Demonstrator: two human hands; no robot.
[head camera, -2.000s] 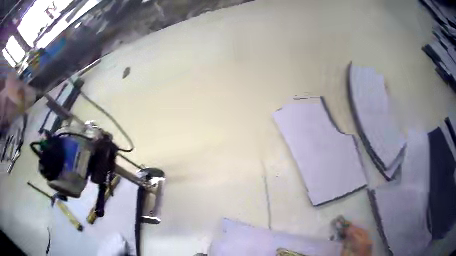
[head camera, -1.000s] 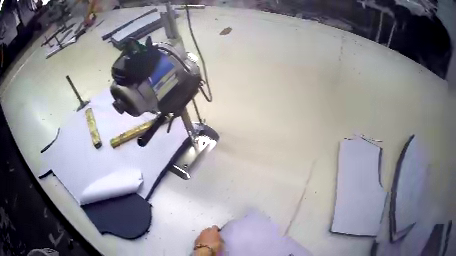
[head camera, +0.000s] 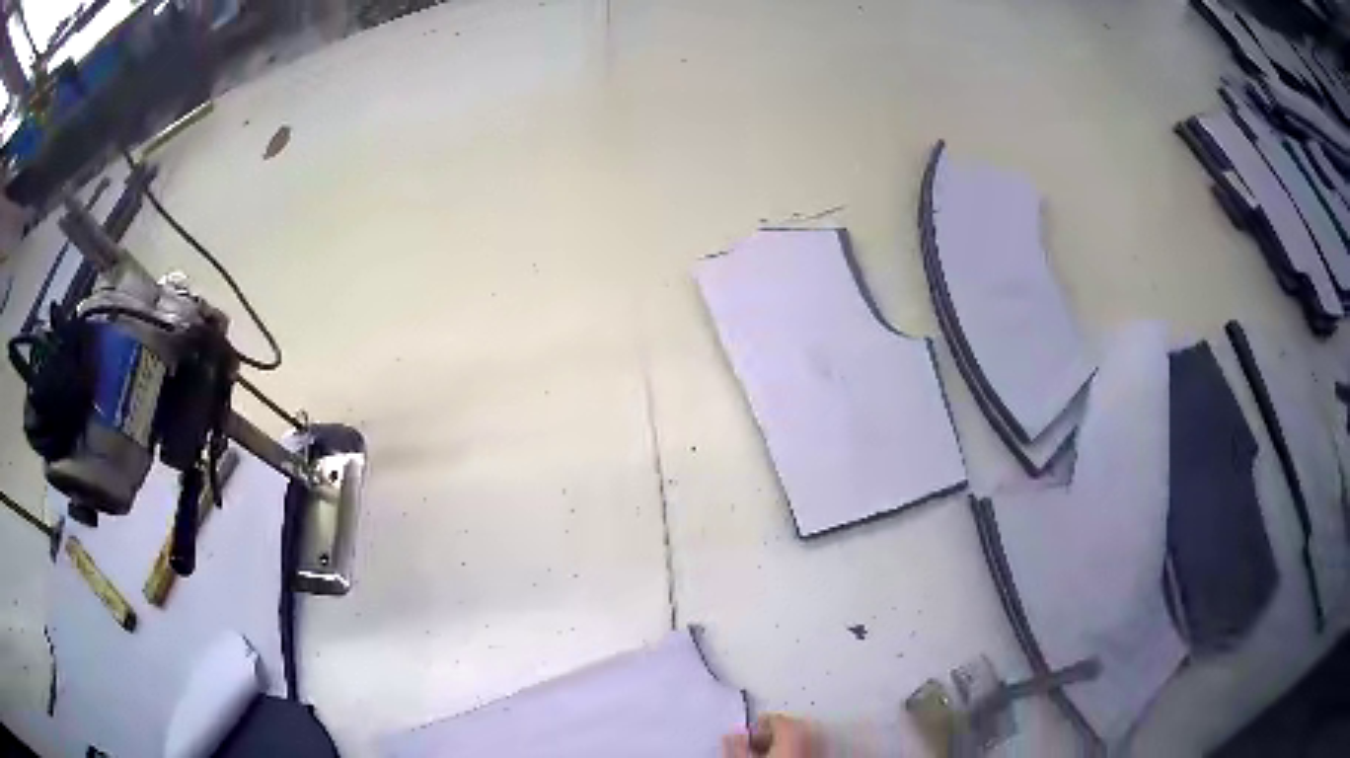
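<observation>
A paper-topped garment panel stack lies at the bottom edge, partly cut off. My right hand is at its right edge, cut off by the frame, with the fingers closed on that edge. It seems to be the right hand by its place. My left hand is not in view. A blurred metal clamp lies right of the hand, by a paper-topped bundle.
The cutting machine stands at left beside the paper-covered lay, with brassy bars on it. A straight panel and a curved one lie centre right. Dark strips lie at far right.
The view has swung back to the right since one second ago. The hand now shows at the stack's right edge, and the stack has turned. The clamp shows on the right.
</observation>
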